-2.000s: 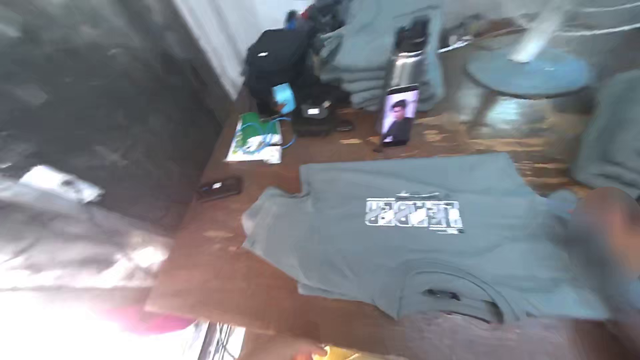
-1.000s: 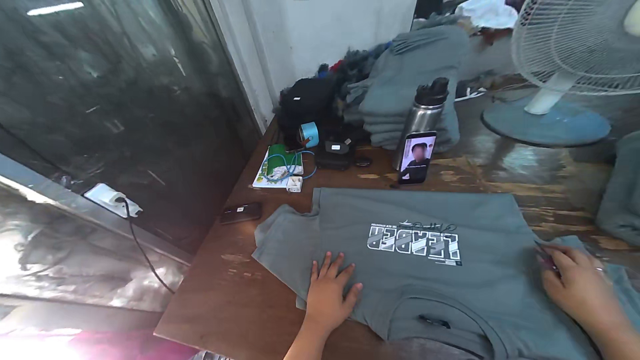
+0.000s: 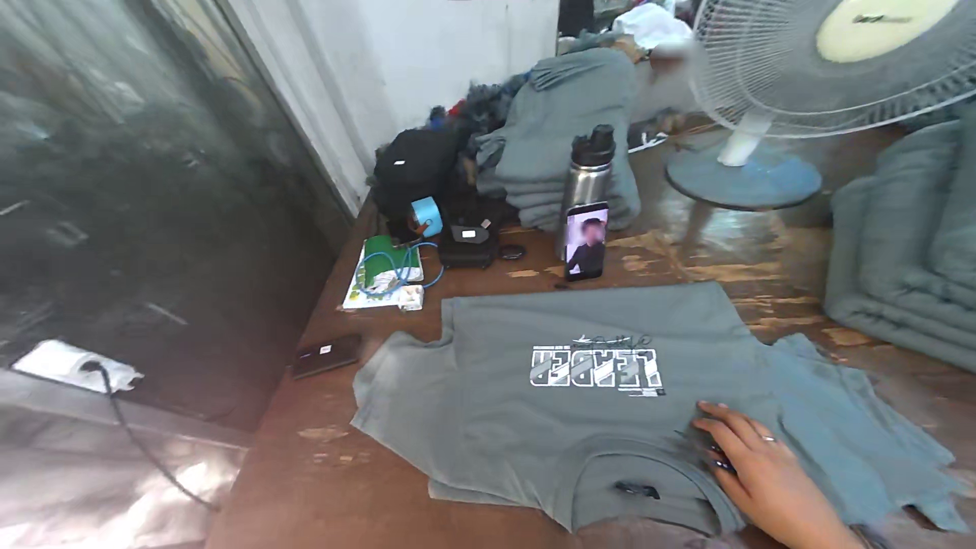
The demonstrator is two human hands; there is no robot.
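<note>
A grey-green T-shirt (image 3: 503, 412) with a white printed chest graphic lies flat on the wooden table, its neckline toward me. My right hand (image 3: 770, 473), wearing a ring, rests on the shirt to the right of the collar. Under its curled fingers is a small dark tool (image 3: 720, 457), apparently thread snips, mostly hidden by the hand. More grey-green fabric (image 3: 854, 427) spreads under and beyond the right sleeve side. My left hand cannot be made out in the head view; a blurred brownish patch shows at the bottom edge by the collar.
Behind the shirt, a smartphone (image 3: 585, 242) leans on a steel bottle (image 3: 591, 171). Folded garments (image 3: 568, 130) are stacked behind, with another pile (image 3: 907, 252) at right. A fan (image 3: 743, 179), black bag (image 3: 415, 168), blue cable (image 3: 389, 290) and dark flat device (image 3: 328, 356) are also there.
My left hand, on the shirt's left side one second ago, is gone from there. My right hand has moved inward from the right sleeve toward the collar. The view has shifted.
</note>
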